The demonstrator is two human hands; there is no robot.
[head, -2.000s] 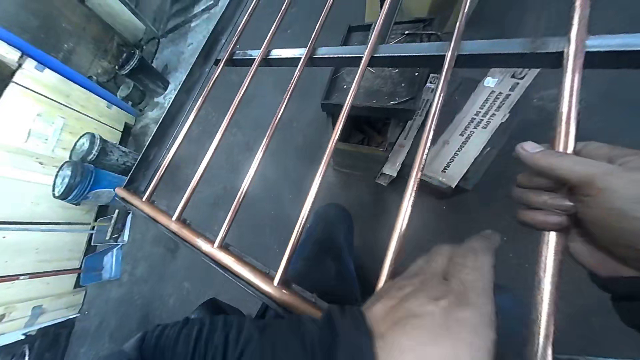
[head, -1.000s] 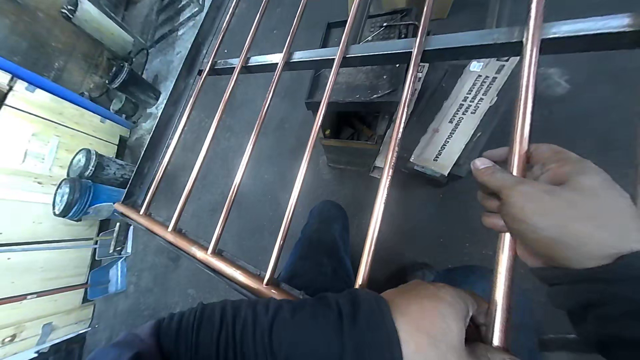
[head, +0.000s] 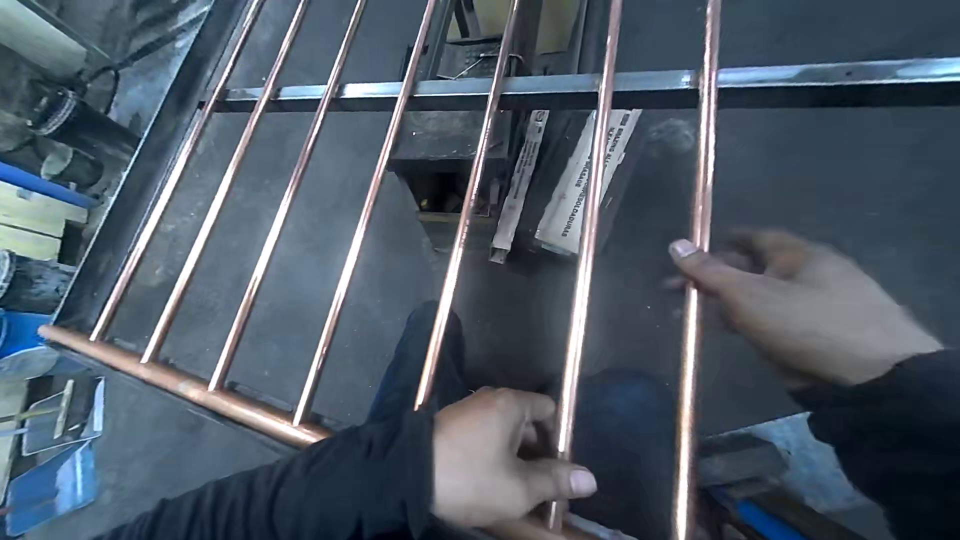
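Note:
Several thin copper pipes lie side by side across a steel frame bar (head: 555,84). At the lower left their ends meet a thicker copper pipe (head: 187,388), which runs on beneath my left sleeve. My right hand (head: 795,300) pinches the rightmost thin copper pipe (head: 701,187) between thumb and fingers. Around the lower end of the neighbouring thin copper pipe (head: 581,300) is my left hand (head: 510,465), thumb on one side and fingers on the other. The lower end of that pipe is partly hidden by the hand.
Beyond the pipes, lower down, stand a dark metal box (head: 450,142) and two long cardboard boxes (head: 577,187) bearing print. A dark steel edge (head: 135,165) borders the frame at left. Buckets (head: 34,281) and blue dustpans (head: 52,480) stand past it. My knees are below the pipes.
My left hand was at the lower end of the pipe my right hand holds; now it is at the neighbouring pipe to the left. An additional pipe shows at right, in my right hand.

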